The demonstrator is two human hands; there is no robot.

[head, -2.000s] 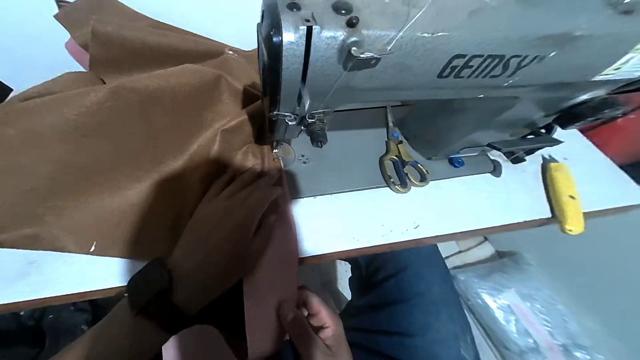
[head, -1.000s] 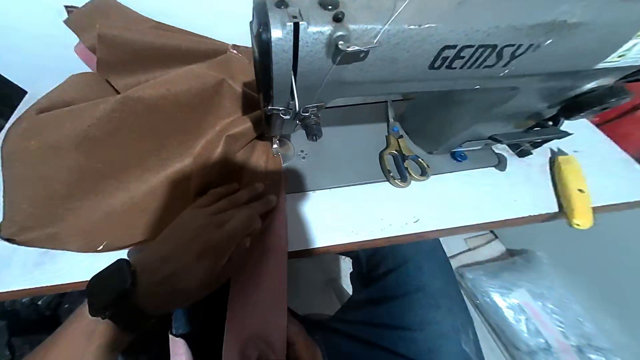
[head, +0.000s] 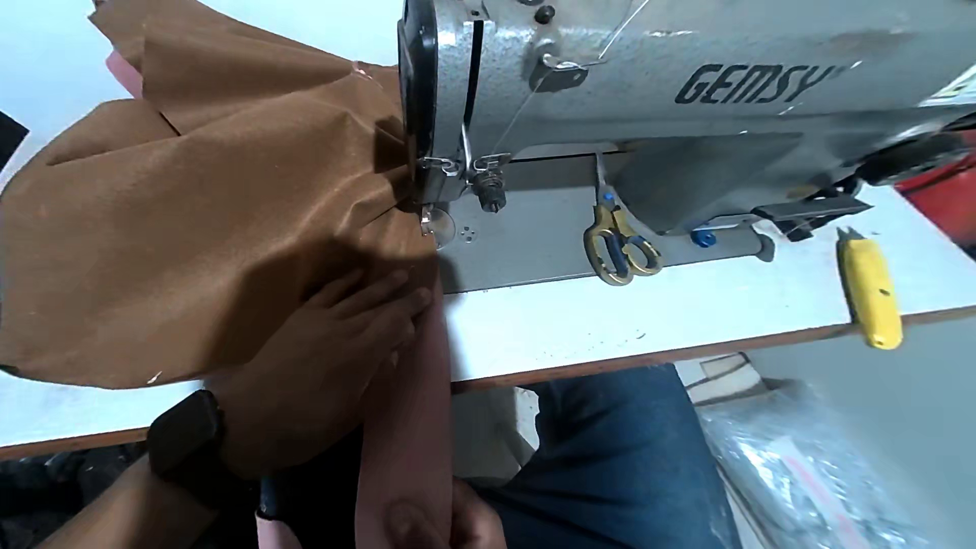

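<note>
My left hand (head: 328,366), with a dark watch on its wrist, lies flat with its fingers on brown fabric (head: 198,221) just in front of the presser foot of a Gemsy sewing machine (head: 686,69). The fabric spreads in folds to the left of the needle. From the presser foot a pink strip (head: 408,427) runs down over the table's front edge. Low in the view, my right hand (head: 450,522) pinches this strip, its thumb on top and its fingers partly hidden behind.
Scissors with gold and blue handles (head: 619,248) lie on the machine bed. A yellow cutter (head: 871,293) rests at the table's front edge (head: 656,355), its end sticking out over it. Below right is a clear plastic bag (head: 808,465). My leg in jeans is under the table.
The brown fabric's left part has drawn in, and its outer edge now shows on the table. My right hand, mostly hidden behind the strip a second ago, now shows its thumb on it.
</note>
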